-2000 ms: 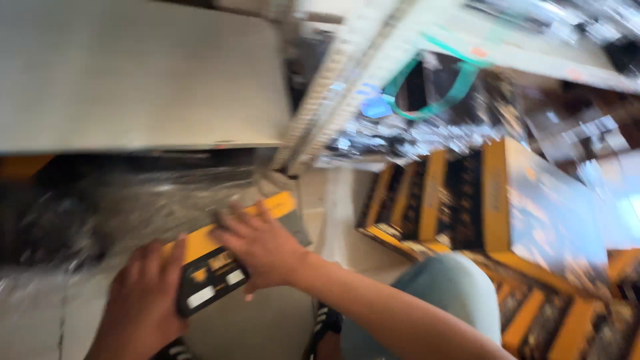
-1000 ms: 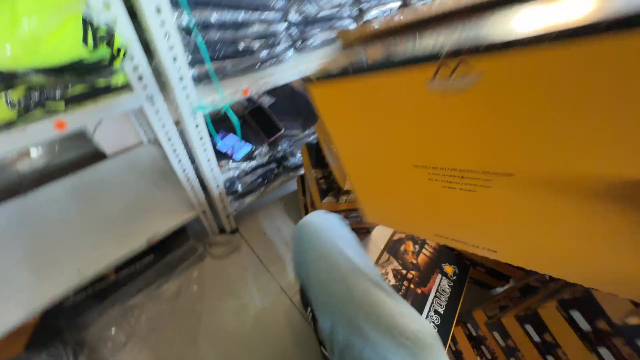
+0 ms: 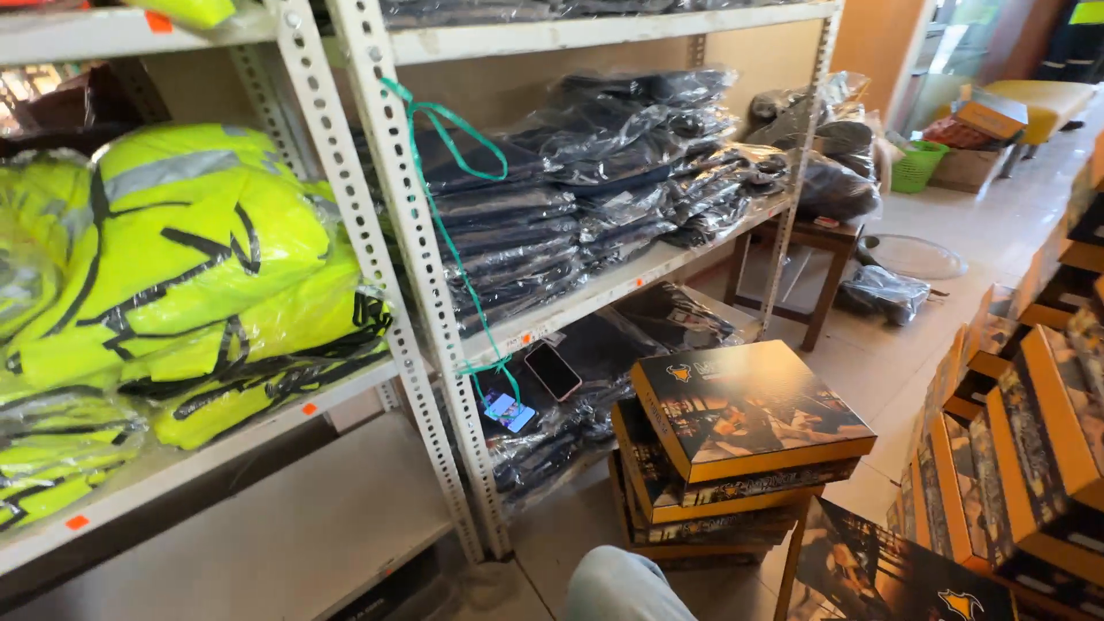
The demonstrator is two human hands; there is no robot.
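Note:
Neither of my hands shows in the head view now. Near the lower middle, a pile of printed orange and black cardboard boxes (image 3: 750, 414) stands on the floor beside the shelves. Another such box (image 3: 888, 561) lies tilted at the bottom edge, right of my knee (image 3: 625, 586). Two phones, one with a dark screen (image 3: 553, 372) and one with a lit screen (image 3: 509, 411), rest on plastic-wrapped dark garments (image 3: 595, 345) on the low shelf.
White perforated metal shelving (image 3: 414, 259) holds bagged yellow-green reflective garments (image 3: 198, 250) and wrapped dark garments (image 3: 517, 224). A teal cord (image 3: 444, 226) hangs from an upright. Rows of boxes (image 3: 1018, 448) line the right side. Farther back are a wooden stool (image 3: 806, 250) and a green basket (image 3: 919, 166).
Two seconds ago both hands were on an orange and black box; now they are out of view. The large orange box face that filled the right side one second ago is gone. The view has swung.

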